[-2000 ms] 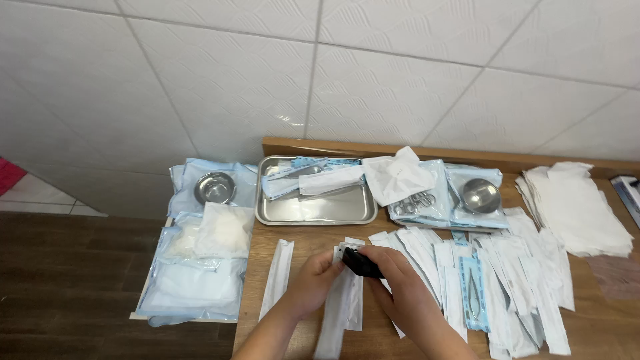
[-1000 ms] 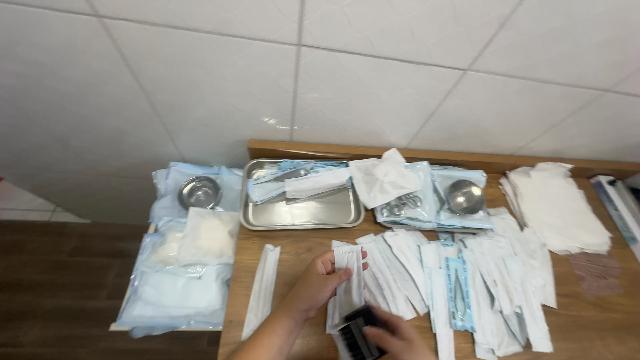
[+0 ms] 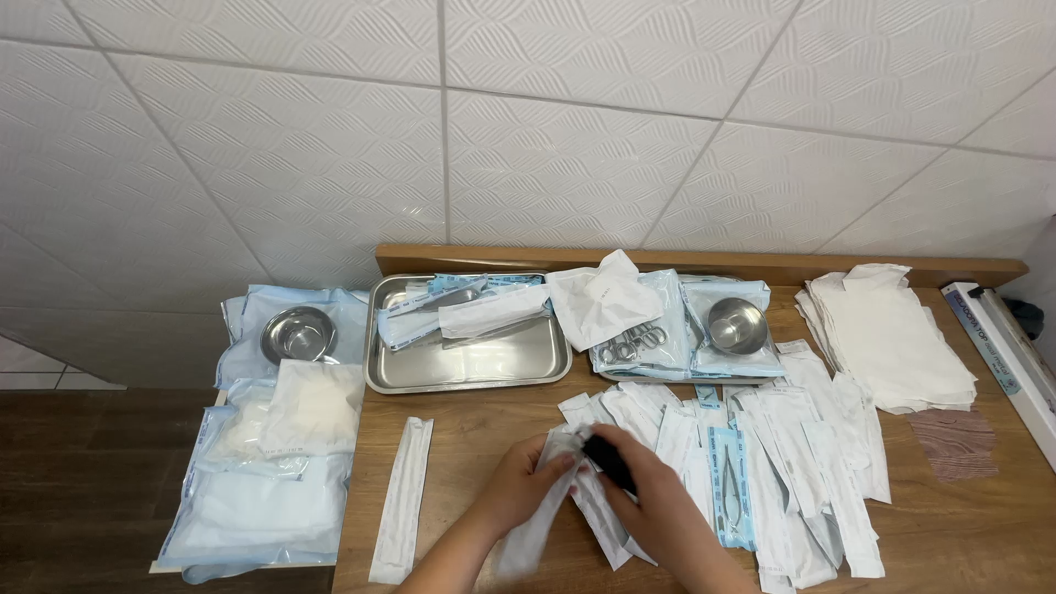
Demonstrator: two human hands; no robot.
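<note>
My left hand (image 3: 528, 478) holds a narrow white paper pouch (image 3: 536, 511) near its upper end; the pouch is blurred. In my right hand (image 3: 639, 487) is a small black handheld device (image 3: 609, 464), perhaps a stamp, its tip at the pouch's top end. One more long white pouch (image 3: 402, 499) lies alone to the left of my hands. Right of my hands, many white pouches (image 3: 784, 462) overlap on the wooden table, along with a blue-edged clear pouch (image 3: 733, 488) that has a metal tweezers-like instrument inside.
Behind my hands are a steel tray (image 3: 470, 363) with pouches and wrapped scissors (image 3: 635, 342) beside a steel bowl (image 3: 737, 326). Another steel bowl (image 3: 299, 334) and large blue packs (image 3: 256, 511) are at left. Stacked white sheets (image 3: 891, 338) and a long box (image 3: 998, 363) lie at right.
The black device, low and apart from the pouch's top one second ago, is now up at that end in my right hand. My left hand keeps hold of a pouch.
</note>
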